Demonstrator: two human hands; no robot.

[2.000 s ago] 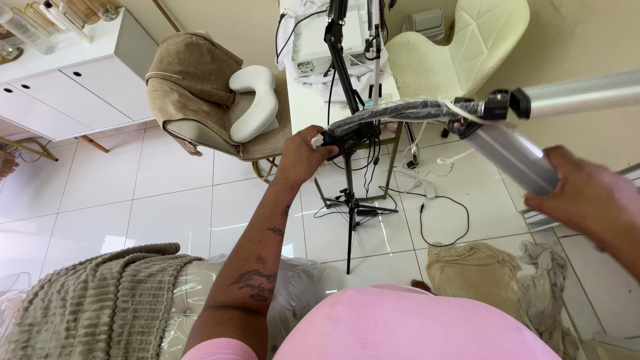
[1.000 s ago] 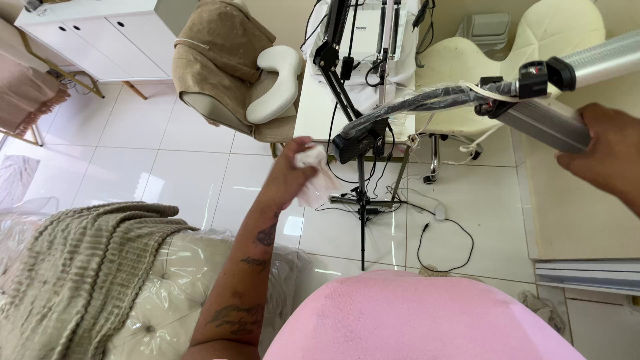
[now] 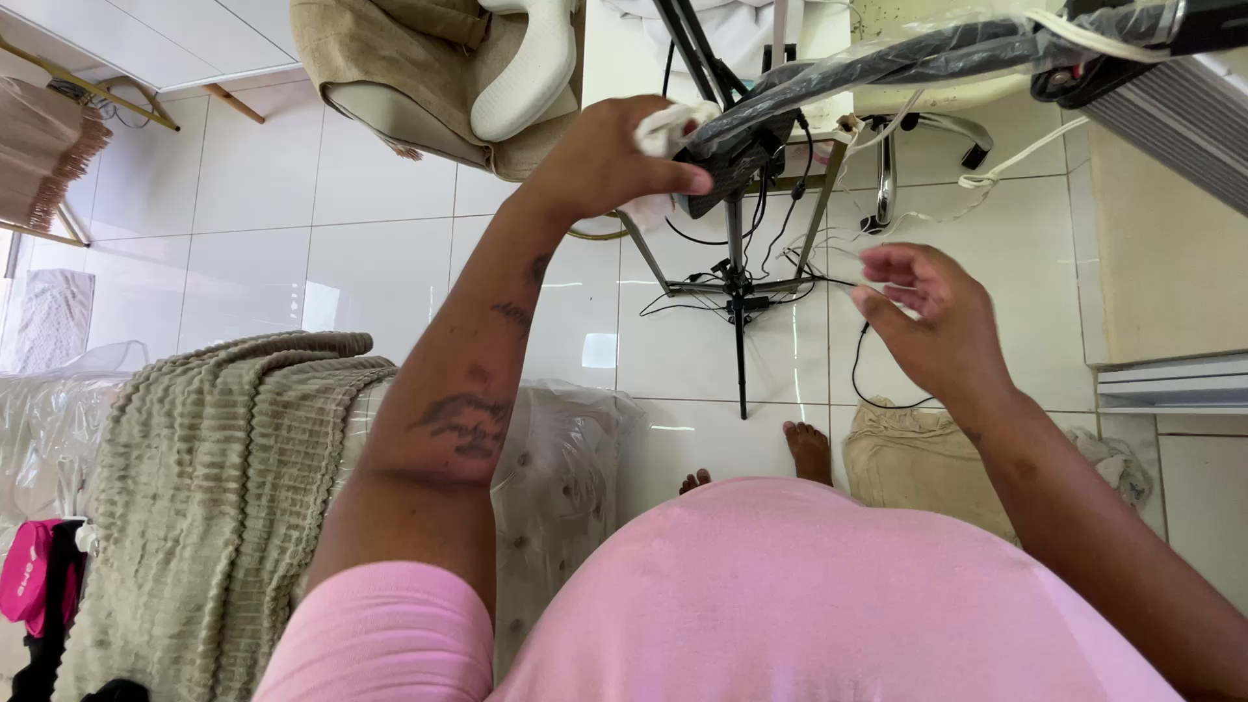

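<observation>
My left hand point(image 3: 624, 161) holds a crumpled white cloth or tissue point(image 3: 673, 129), with thumb and cloth against the black end piece point(image 3: 731, 161) of a jointed arm. Clear plastic film covers the dark curved section point(image 3: 877, 73) of that arm, which runs up to a grey ribbed metal section point(image 3: 1165, 127) at the upper right. My right hand point(image 3: 926, 302) is in the air below the arm, fingers apart and a little curled, holding nothing. Behind the end piece stands a black tripod point(image 3: 741, 312), partly hidden by it.
Cables point(image 3: 858, 361) trail over the tiled floor. A chair with a brown cover point(image 3: 390, 58) and a white neck pillow point(image 3: 526, 73) stands behind my left hand. A plastic-covered tufted bench point(image 3: 556, 507) bears a ribbed blanket point(image 3: 234, 487). A beige cloth point(image 3: 907, 458) lies near my feet.
My right hand has let go of the metal section and come down toward the middle. My left hand, apart from the end piece one second ago, is now against it with the cloth.
</observation>
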